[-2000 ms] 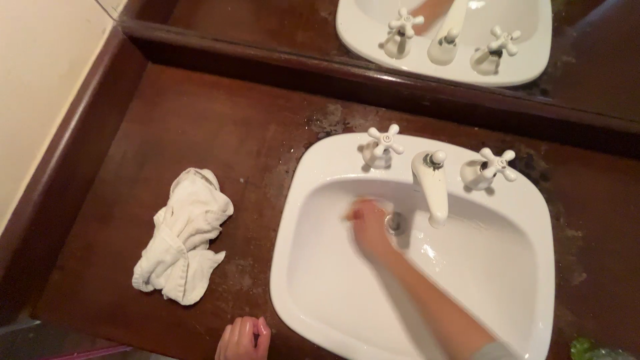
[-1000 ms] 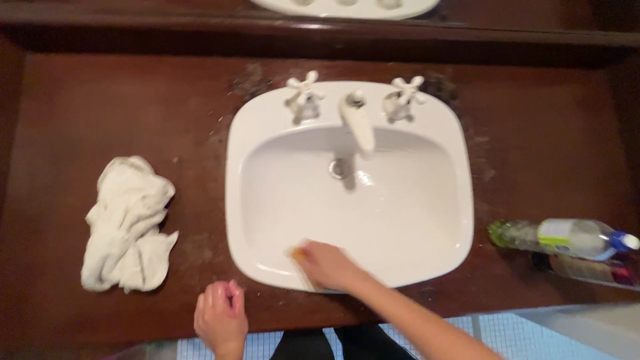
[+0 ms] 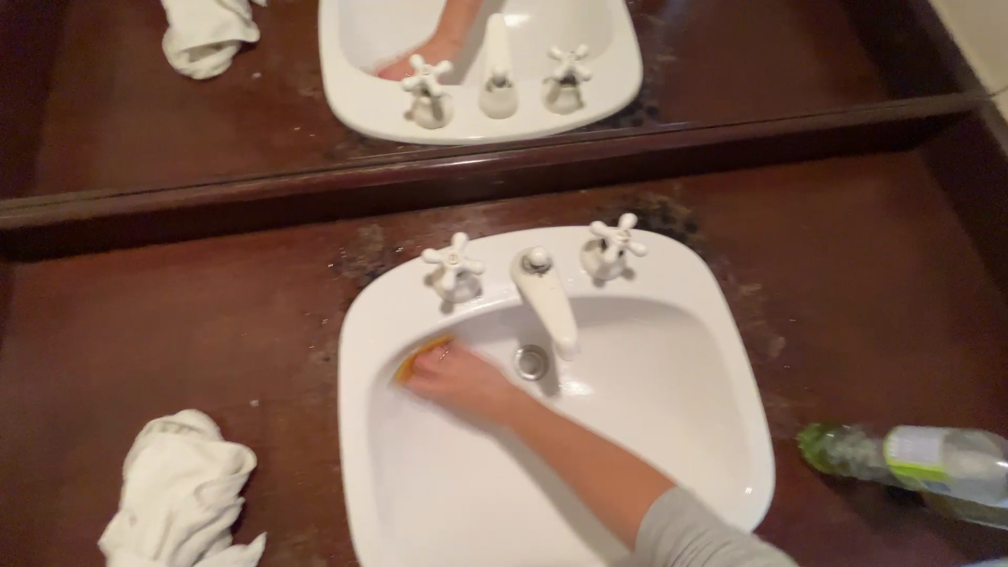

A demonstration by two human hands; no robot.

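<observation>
My right hand [image 3: 461,382] presses a yellow-orange sponge or cloth [image 3: 421,358] against the inner back-left wall of the white washbasin [image 3: 752,441]. The hand is slightly blurred and hides most of the piece it holds. Right of it are the metal drain [image 3: 531,362] and the white faucet spout [image 3: 551,303]. Cross-shaped tap handles stand on the rim, one on the left [image 3: 454,268] and one on the right [image 3: 614,246]. My left hand is out of view.
A crumpled white cloth [image 3: 181,496] lies on the dark wooden counter [image 3: 157,331], left of the basin. A clear bottle with green contents [image 3: 906,457] lies on its side at the right. Behind a raised wooden ledge [image 3: 488,177], a mirror reflects the basin, hand and cloth.
My right hand has moved from the basin's front edge to its back-left wall, still holding the yellow-orange piece. My left hand, earlier by the counter's front edge, has left the view as the view shifted.
</observation>
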